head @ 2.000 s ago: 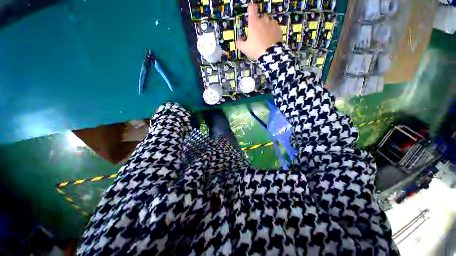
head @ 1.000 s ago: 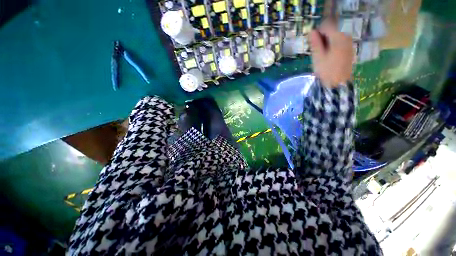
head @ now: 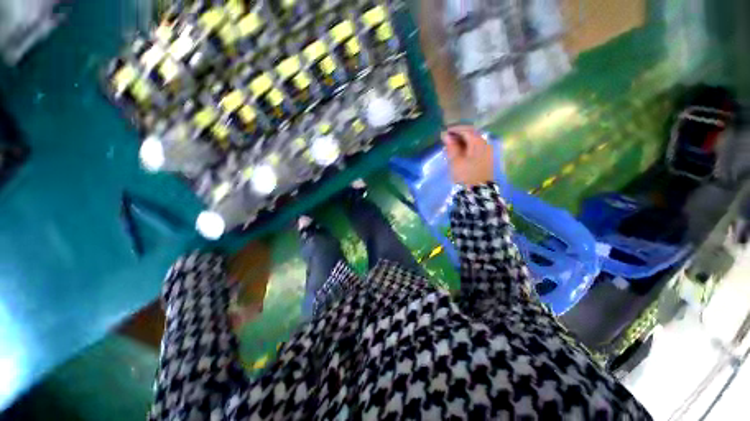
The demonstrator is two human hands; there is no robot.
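Rows of power supply circuit boards [head: 300, 78] with yellow blocks lie on the green bench, blurred. Several white plastic cups stand on them, one [head: 263, 178] at the front row and one [head: 381, 108] toward the right end. My right hand [head: 470, 156] is off the bench's front edge, right of the boards, with its fingers curled together. Whether it holds something small cannot be made out. My left hand is not visible; only the left sleeve shows at the bench edge.
Cutters [head: 134, 222] lie open on the green bench [head: 66, 247], left of the boards. Clear plastic trays [head: 502, 53] lie on a cardboard sheet [head: 604, 23] at the upper right. A blue plastic chair [head: 559, 238] stands below the bench on the green floor.
The view has turned and shifted, so the boards now lie tilted and further left. My right hand has moved from over the boards, past the trays, to in front of the bench edge.
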